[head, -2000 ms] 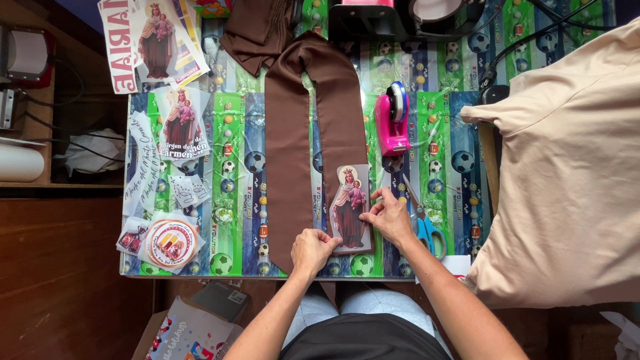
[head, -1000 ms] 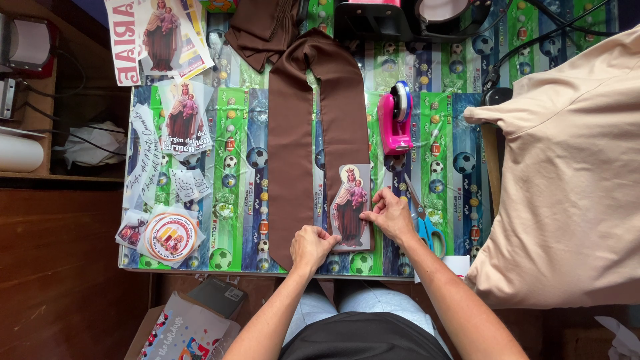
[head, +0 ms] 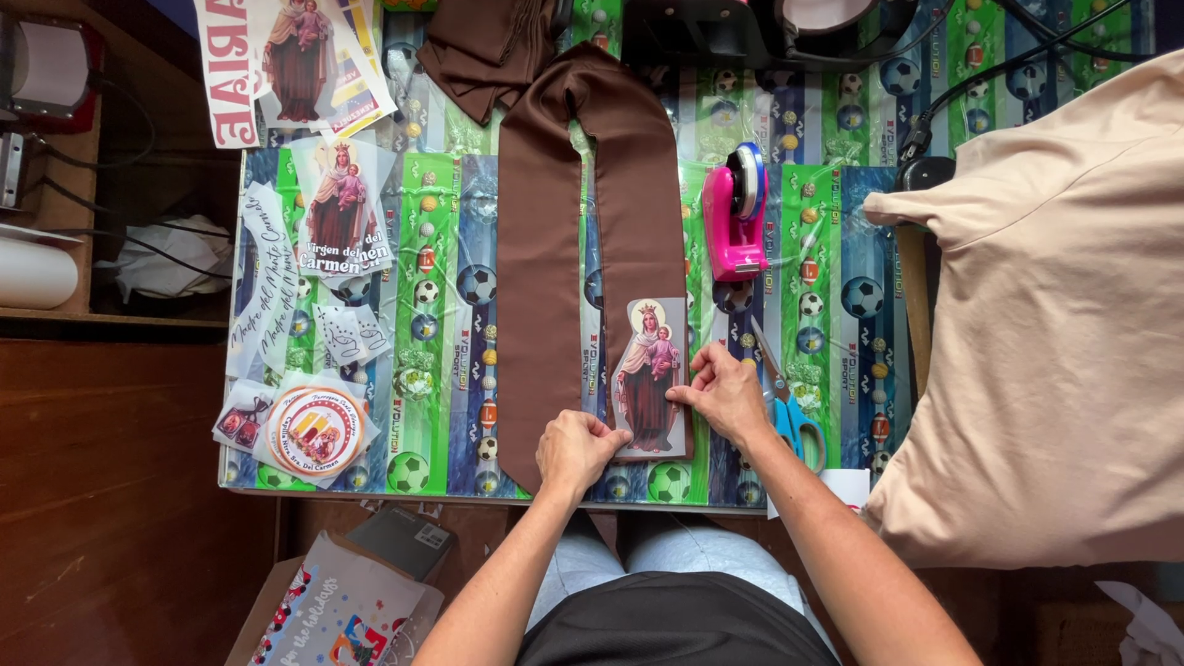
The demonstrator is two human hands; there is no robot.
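Note:
A brown fabric stole lies in a loop on the table, its two ends toward me. On its right end rests a clear transfer film with a printed robed figure and child. My left hand pinches or presses the film's lower left edge with thumb and index finger. The thumb and fingers of my right hand meet at its right edge. Blue-handled scissors lie just right of that hand, partly opened. Beyond them stands a pink tape dispenser.
Printed transfers, a round printed emblem and smaller cut-outs lie at left. More folded brown cloth is at the back, beside a black machine. Beige cloth drapes over the right side. A black cable runs behind it.

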